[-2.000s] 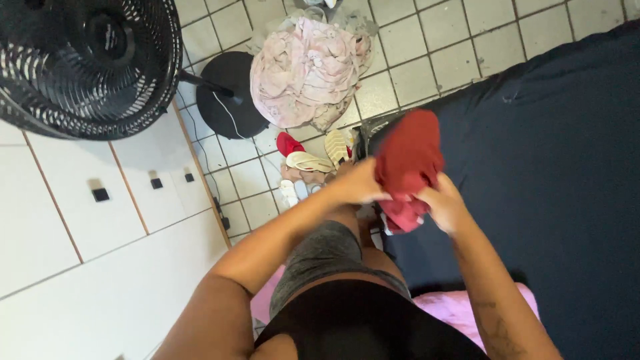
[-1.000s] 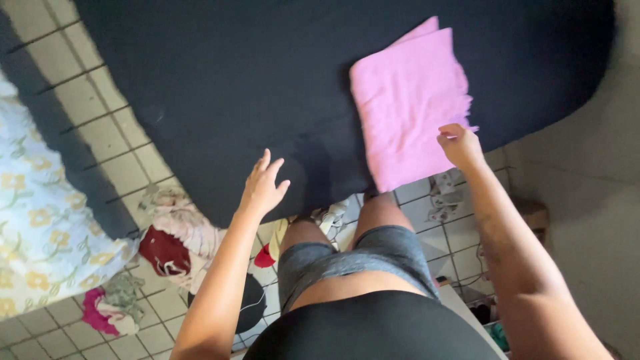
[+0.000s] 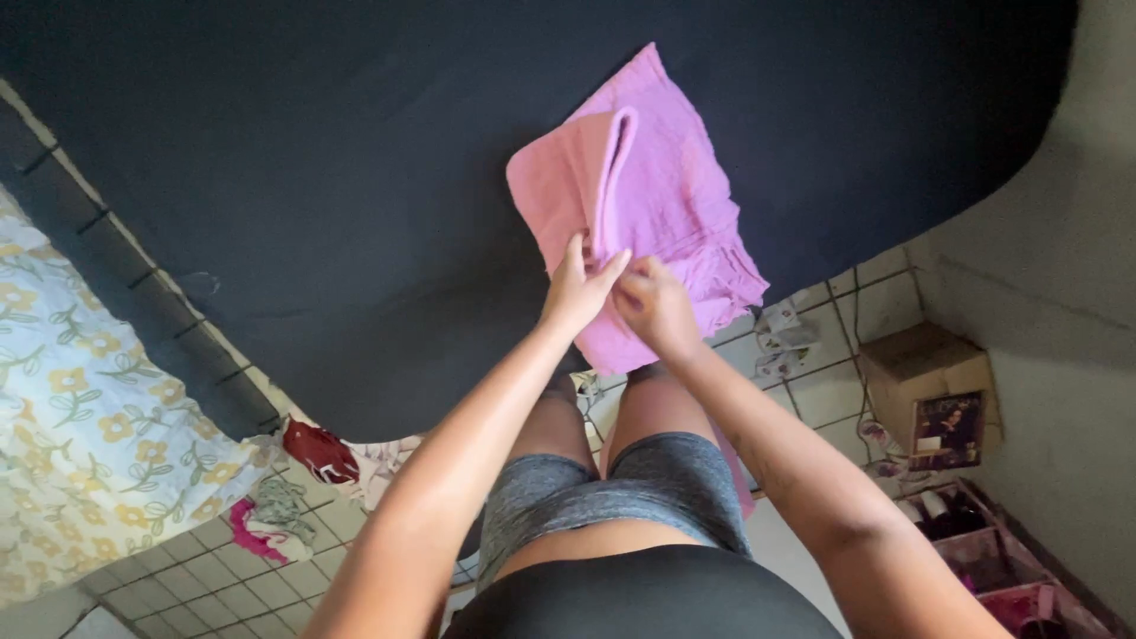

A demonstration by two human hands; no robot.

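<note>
A pink cloth, frayed along its right edge, lies on the dark sheet of a bed near the edge closest to me. Part of it is folded over, with a raised fold standing up in the middle. My left hand grips the lower end of this fold between thumb and fingers. Right beside it, my right hand has its fingers curled on the same cloth, close to the left thumb. The fingertips of my right hand are partly hidden.
A flowered sheet covers something at the left. On the tiled floor lie a dark red cloth and a magenta piece. A cardboard box and a pink shelf unit stand at the right by the wall.
The red cloth held two seconds ago is out of my hands. My left hand, free and spread a second ago, has moved right onto the pink cloth. Part of that cloth is now folded over.
</note>
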